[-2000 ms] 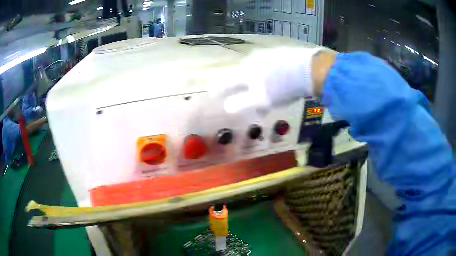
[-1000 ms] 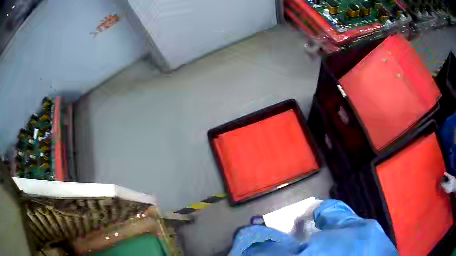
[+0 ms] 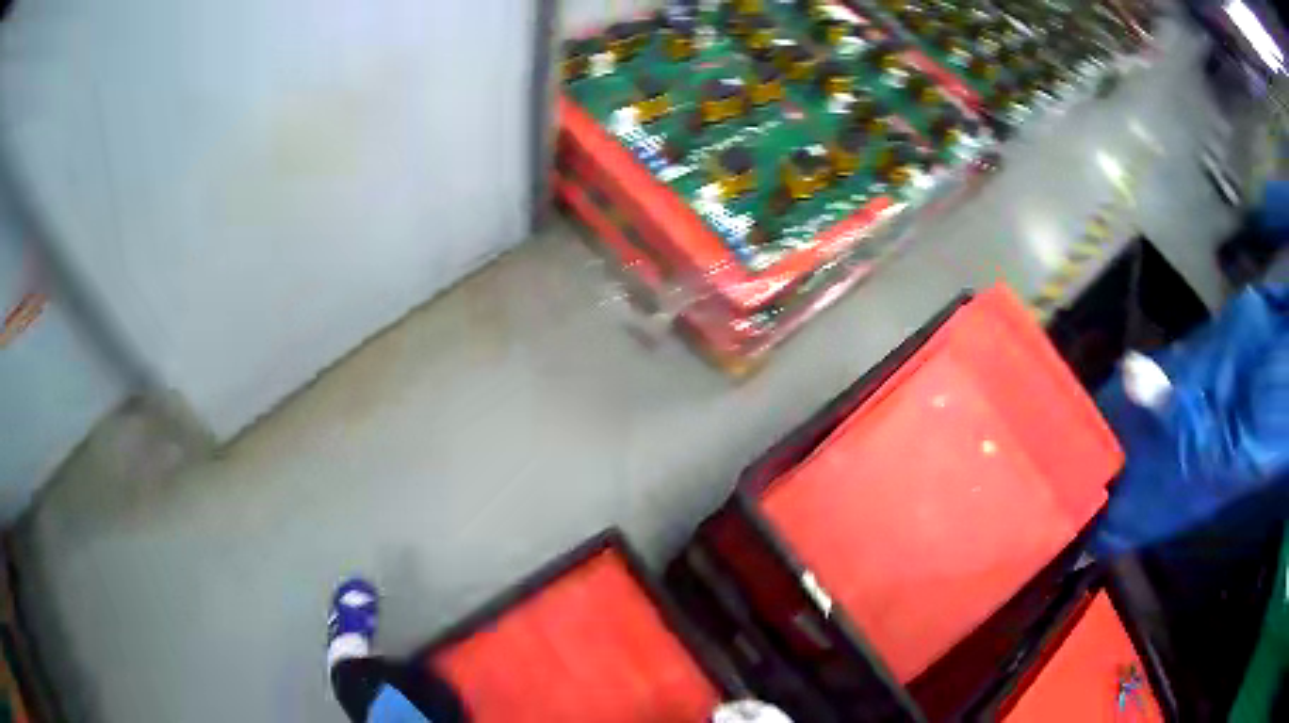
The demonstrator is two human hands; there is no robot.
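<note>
A red board or sheet [image 3: 580, 650] lies in a low black tray on the floor at the bottom centre. Just right of it, a larger red sheet [image 3: 940, 480] lies tilted on a stack of black totes [image 3: 735, 565]. A white rounded shape [image 3: 752, 712], probably my right hand in its glove, is cut off by the bottom edge beside the low tray; its fingers and any hold are hidden. My left hand is out of the picture.
Red-edged trays of green circuit boards [image 3: 778, 127] stand at the top. A pale cabinet [image 3: 283, 170] stands at upper left. A person in blue [image 3: 1216, 410] is at the right, by another red sheet [image 3: 1089, 671]. A shoe [image 3: 354, 614] shows at lower left.
The view has turned from the booth to the floor, then further right. The low tray and totes now appear lower and further left. My blue sleeves have left the picture.
</note>
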